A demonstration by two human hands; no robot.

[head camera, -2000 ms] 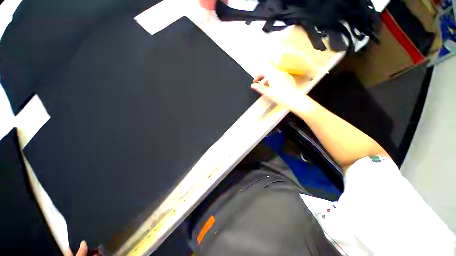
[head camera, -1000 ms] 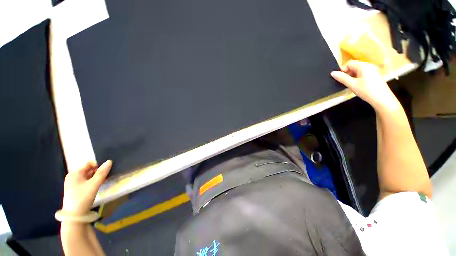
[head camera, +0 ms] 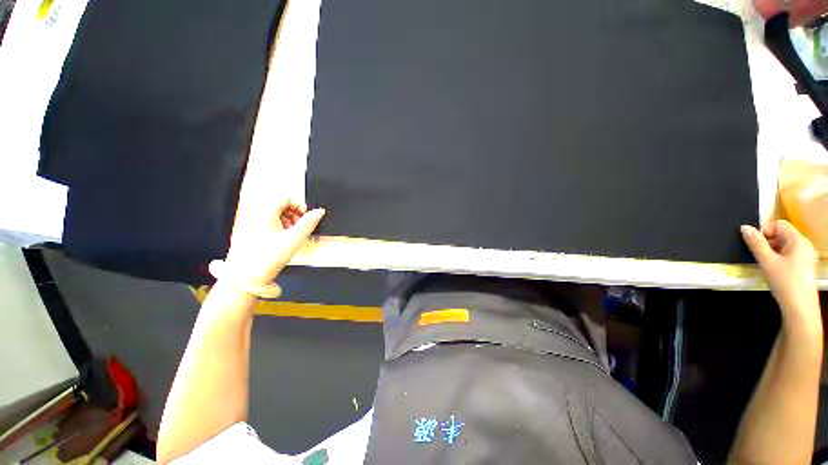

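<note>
A large flat black panel [head camera: 536, 127] lies on the white table [head camera: 281, 127], its near edge running along the table's front edge. My left hand [head camera: 277, 241] pinches the panel's near left corner between thumb and fingers. My right hand [head camera: 783, 259] is at the near right corner, thumb and fingertips together on it. The panel's far edge is mostly cut off by the top of the picture.
A pile of black panels [head camera: 163, 136] lies at the left, overhanging the front edge. At the right are an orange-yellow item [head camera: 808, 204], black strips [head camera: 790, 54] and a reddish object [head camera: 799, 9]. Below left, a red item [head camera: 123, 389] lies among clutter.
The view has swung round, so the panel now lies nearly square in front of me. Both hands now show fully at its near corners; my left hand was mostly cut off two seconds ago.
</note>
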